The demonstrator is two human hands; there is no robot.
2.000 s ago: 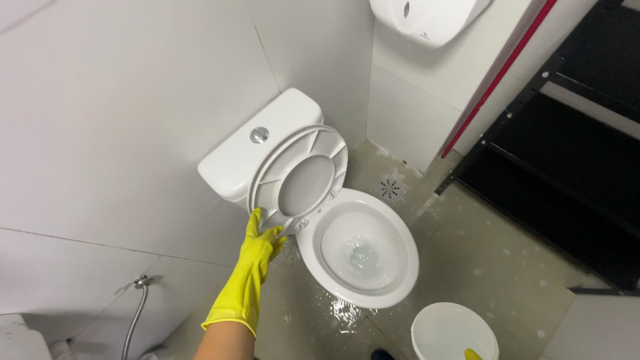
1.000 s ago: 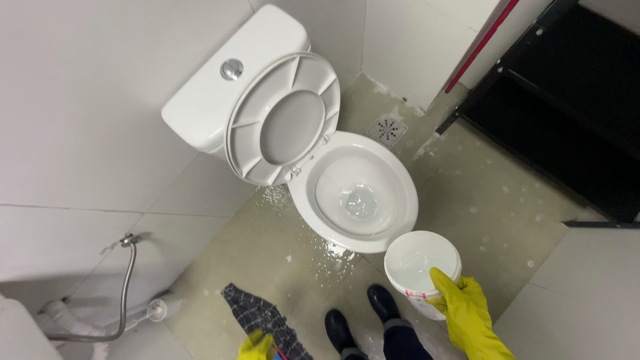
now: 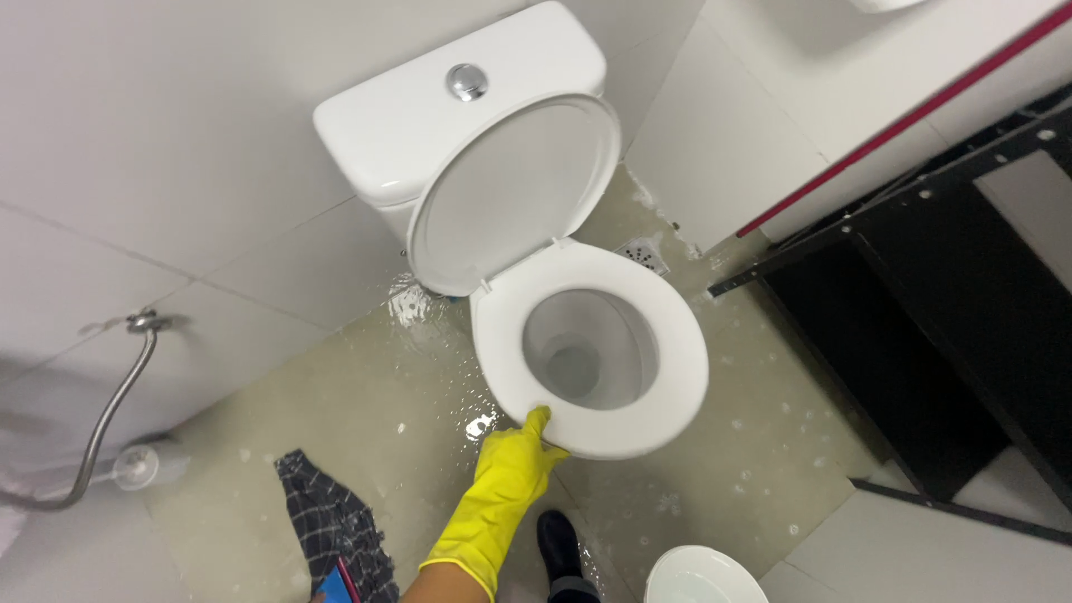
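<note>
My left hand (image 3: 512,469), in a yellow rubber glove, is at the front edge of the white toilet seat (image 3: 670,368). One digit lies on top of the seat and the others curl at its outer rim. The seat rests down on the toilet bowl (image 3: 595,335), and the lid (image 3: 519,188) stands raised against the cistern (image 3: 402,126) with its round chrome flush button (image 3: 466,82). A white bucket (image 3: 705,578) is partly visible at the bottom edge. My right hand is out of view.
A dark checked cloth (image 3: 335,519) lies on the wet floor beside a blue and red object (image 3: 339,582). A metal hose (image 3: 109,419) hangs at left. A floor drain (image 3: 643,254) lies behind the toilet; black shelving (image 3: 904,335) stands at right. My dark boot (image 3: 559,544) is below.
The toilet seat, raised with the lid one second ago, is now down on the bowl. My left hand has moved from near the cloth to the seat. My right hand has left view.
</note>
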